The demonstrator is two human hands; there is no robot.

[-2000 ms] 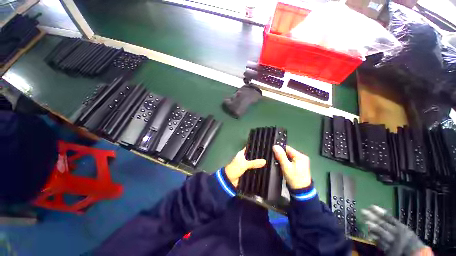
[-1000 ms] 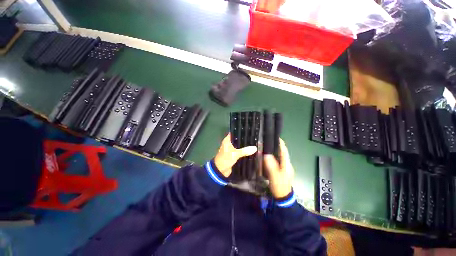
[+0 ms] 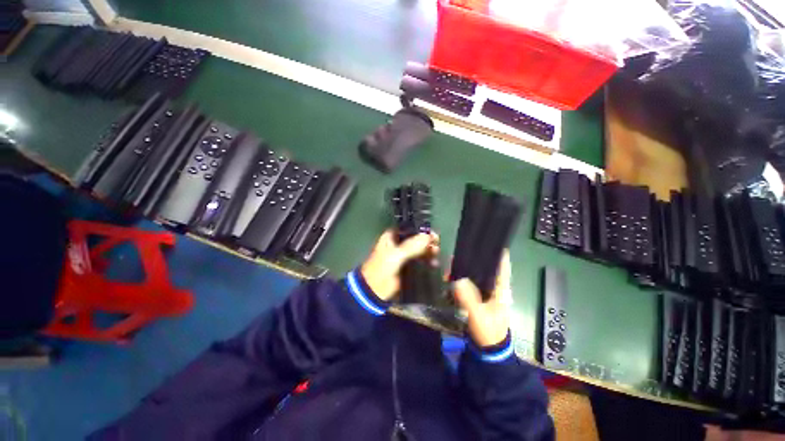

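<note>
My left hand (image 3: 392,263) grips a small stack of black remote controls (image 3: 413,211) near the table's front edge, with buttons faintly showing and blurred. My right hand (image 3: 487,312) grips another stack of remotes (image 3: 485,228), held apart to the right, tilted, with plain dark sides showing. A gap shows the green table between the two stacks. The palms and the lower ends of the stacks are partly hidden. A single remote (image 3: 555,319) lies face up on the green table to the right of my right hand.
Left rows of remotes (image 3: 207,181) slant along the edge; right rows of remotes (image 3: 637,224) stand near cardboard (image 3: 641,151). A dark lump (image 3: 396,139) lies mid-table. Sample remotes (image 3: 516,119) lie by the red bin (image 3: 516,56). A red stool (image 3: 120,280) stands at left.
The stack between my hands is now split in two, and my right hand has moved its part away to the right. Earlier, a second loose remote and another person's gloved hand showed at right.
</note>
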